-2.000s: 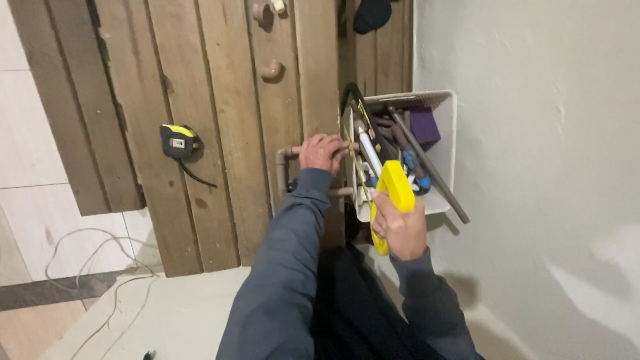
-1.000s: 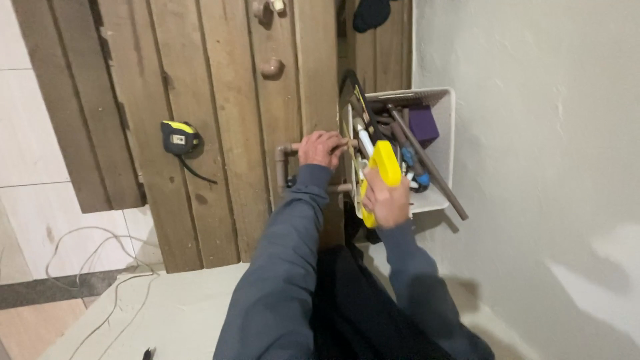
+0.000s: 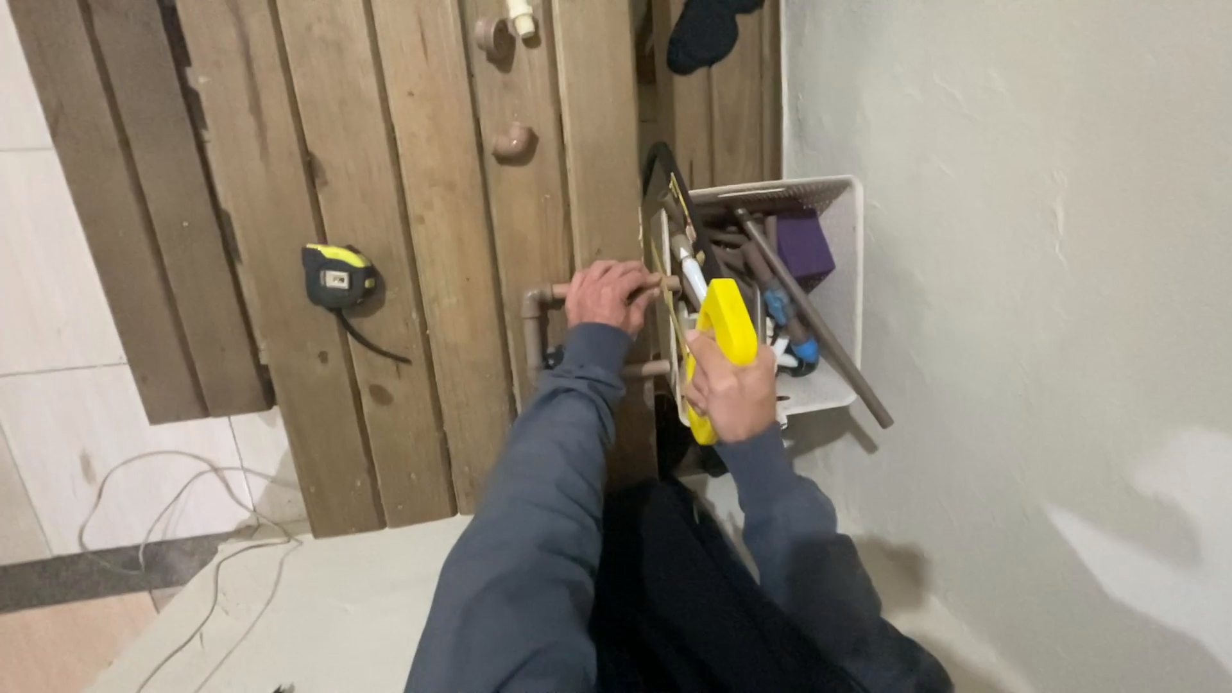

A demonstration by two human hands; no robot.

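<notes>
My left hand (image 3: 608,296) presses a brown plastic pipe assembly (image 3: 533,332) against the wooden plank surface, its fingers around the upper pipe near the plank edge. My right hand (image 3: 736,385) grips the yellow handle (image 3: 733,322) of a hacksaw, whose blade crosses the upper pipe just right of my left fingers. A lower pipe end (image 3: 647,369) sticks out parallel below. Whether the blade has entered the pipe cannot be seen. Left of the hands lies a black and yellow tape measure (image 3: 337,277) with a dark strap.
A white plastic basket (image 3: 859,289) holds brown pipes, blue-marked fittings and a purple box (image 3: 804,245), against the wall at right. A brown elbow fitting (image 3: 514,142) and other fittings lie on the planks. A black object (image 3: 703,37) lies at the top; a thin cable (image 3: 217,568) loops at lower left.
The right hand and the yellow saw handle have moved back and forth, first up and left, then slightly down. The left hand has stayed on the pipe.
</notes>
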